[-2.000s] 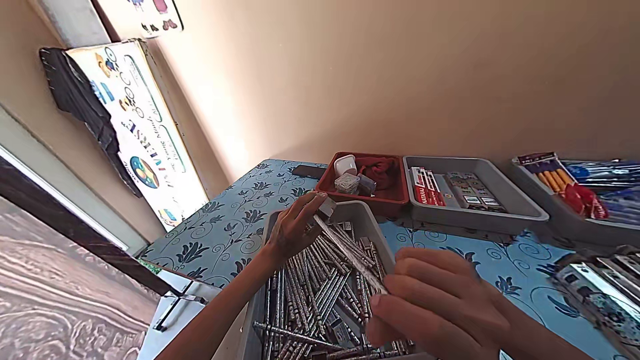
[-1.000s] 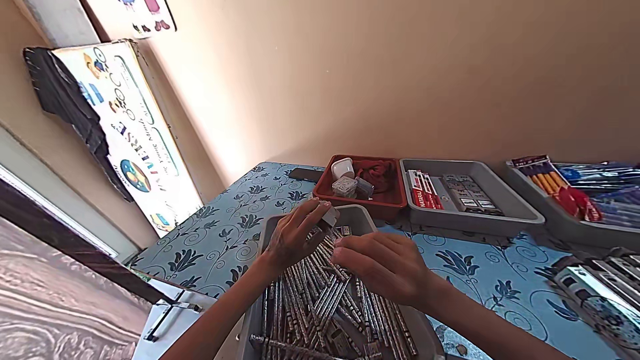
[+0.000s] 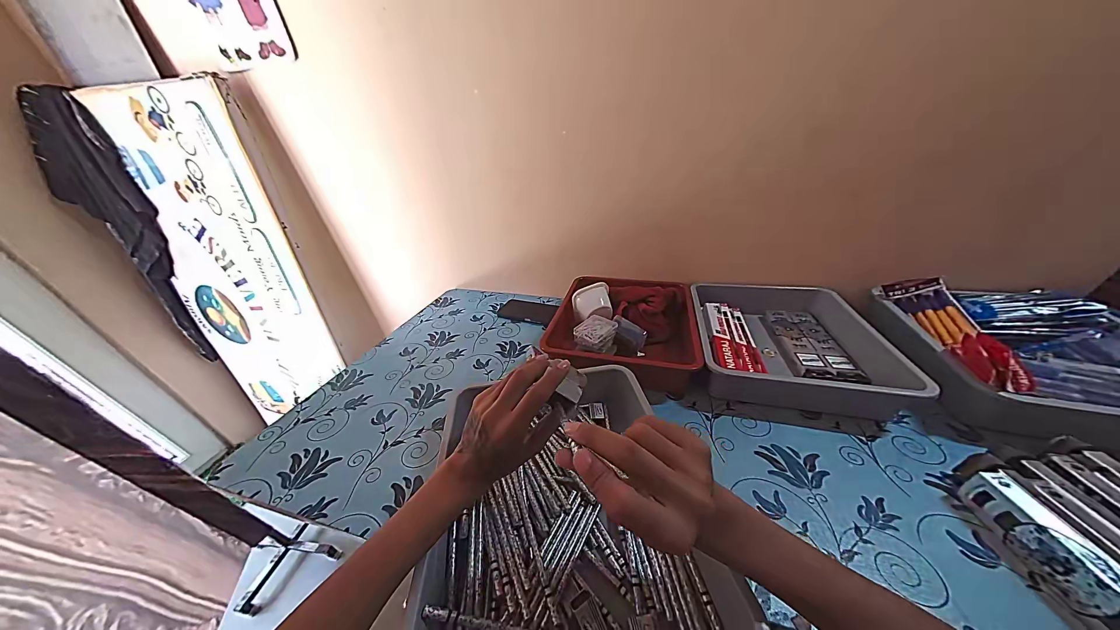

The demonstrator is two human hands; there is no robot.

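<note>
My left hand (image 3: pixel 512 424) grips a small grey-white block-like item (image 3: pixel 570 388) above the back of a grey plastic tray (image 3: pixel 623 385). My right hand (image 3: pixel 652 481) is just to its right, thumb and forefinger pinched near the block; a thin item seems to lie between these fingers, mostly hidden. Below both hands, many patterned silvery pencils (image 3: pixel 499 551) fill the tray, lying at mixed angles.
Behind stands a red tray (image 3: pixel 687 346) with small clear boxes and red cloth. Right of it are a grey tray (image 3: pixel 884 376) with packets and another with pens (image 3: pixel 941 324). Packs (image 3: pixel 1041 534) lie at right, a dark flat object (image 3: pixel 528 311) at the back.
Two seconds ago, a long thin pencil-like item spanned my hands. My right hand has moved up and left, close to my left hand, and the long item no longer shows between them.
</note>
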